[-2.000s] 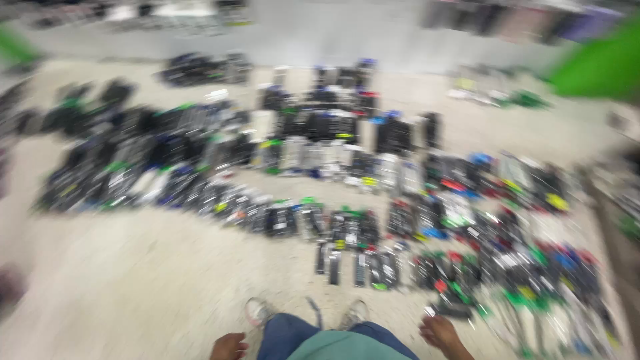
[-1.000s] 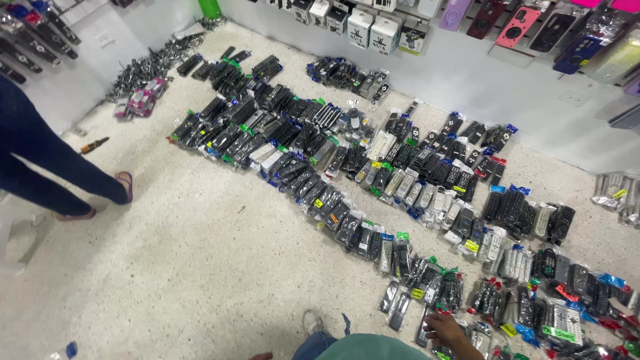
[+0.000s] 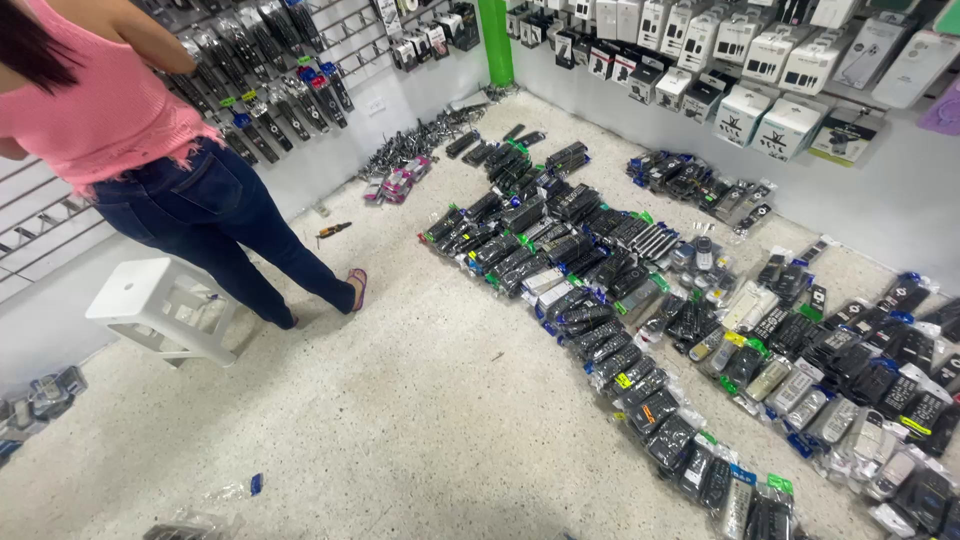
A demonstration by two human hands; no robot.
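Neither of my hands shows in the head view now. Rows of remote controls in clear plastic bags (image 3: 615,356) cover the speckled floor from the middle to the lower right. A smaller group of bagged remote controls (image 3: 679,176) lies by the back wall. Metal display hooks (image 3: 416,142) are heaped near the corner, with pink-edged packages (image 3: 397,180) beside them. What my hands hold or touch is hidden outside the view.
A person (image 3: 202,172) stands at the left, facing the slatwall. Behind them is a white plastic stool (image 3: 139,289). An orange-and-black tool (image 3: 334,229) lies near their foot. Packaged accessories (image 3: 772,124) hang along the back wall. Loose plastic packaging (image 3: 225,491) lies at the lower left.
The view has swung to the left, bringing the stool and more of the standing person in. My right hand, over the bagged remote controls a second ago, is out of view.
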